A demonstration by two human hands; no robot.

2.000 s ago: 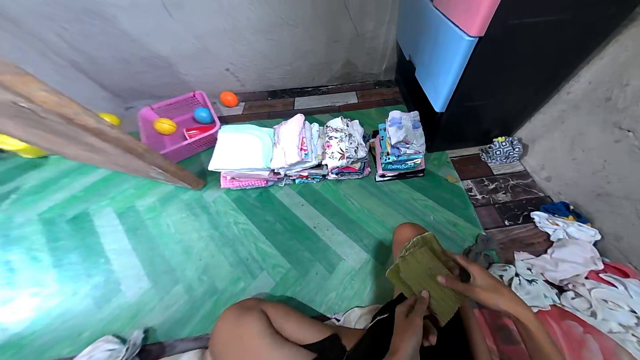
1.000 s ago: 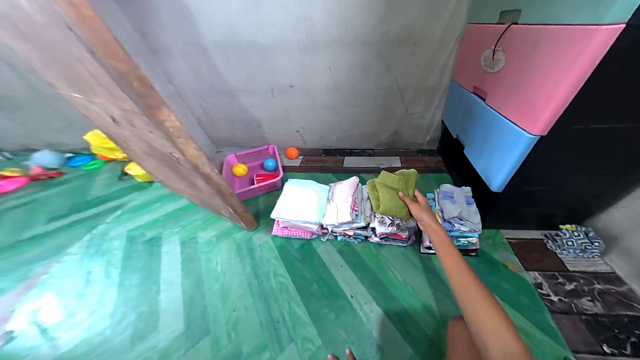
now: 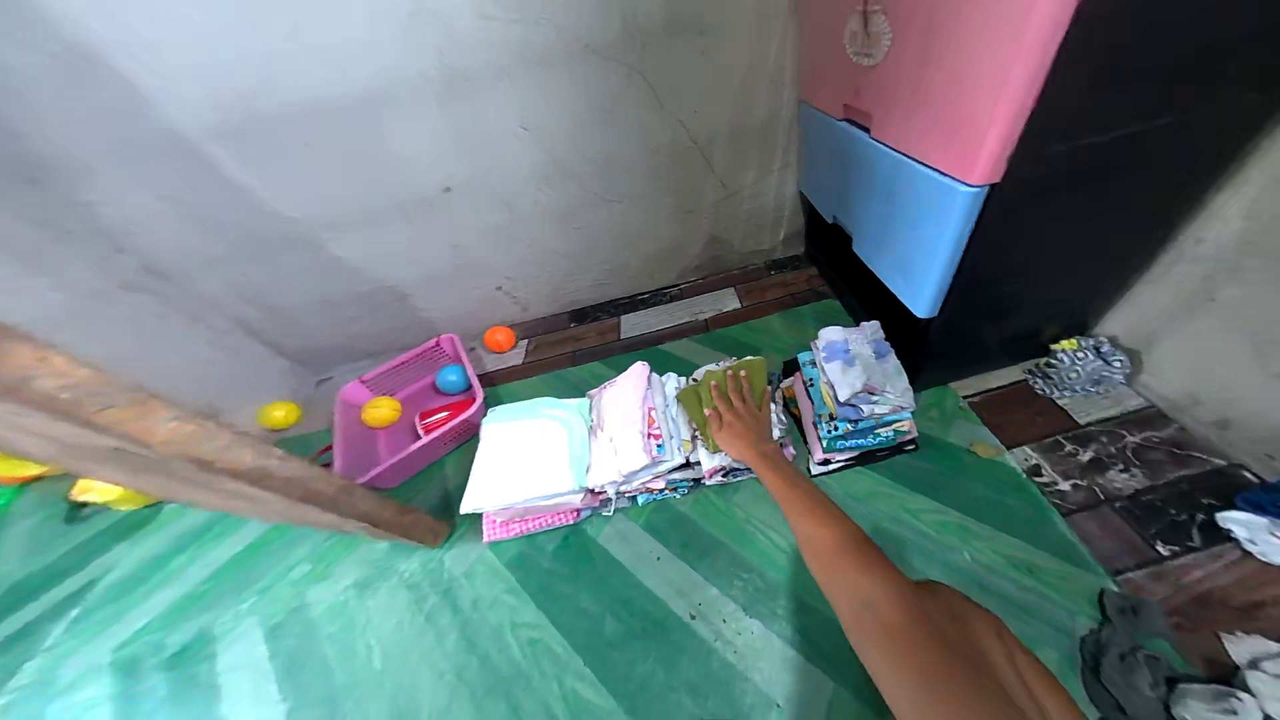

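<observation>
My right hand (image 3: 738,415) lies palm down with spread fingers on a folded olive-green cloth (image 3: 697,402), which tops the third stack from the left. Left of it stand a stack with a folded pale pink cloth (image 3: 618,420) on top and one with a white and mint cloth (image 3: 528,450) over a pink checked cloth (image 3: 532,523). To the right, a separate stack of folded clothes (image 3: 868,440) has a white and lilac patterned piece (image 3: 862,362) on top. My left hand is out of view.
A pink plastic basket (image 3: 410,462) with toy balls stands left of the stacks, behind a slanting wooden post (image 3: 230,460). An orange ball (image 3: 500,339) lies by the wall. A drawer cabinet (image 3: 890,215) stands at back right. Loose clothes (image 3: 1130,660) lie at lower right.
Two seconds ago both my hands held the olive-green cloth near my lap. One second ago my right hand gripped it at the third stack; now it lies flat there under my spread fingers.
</observation>
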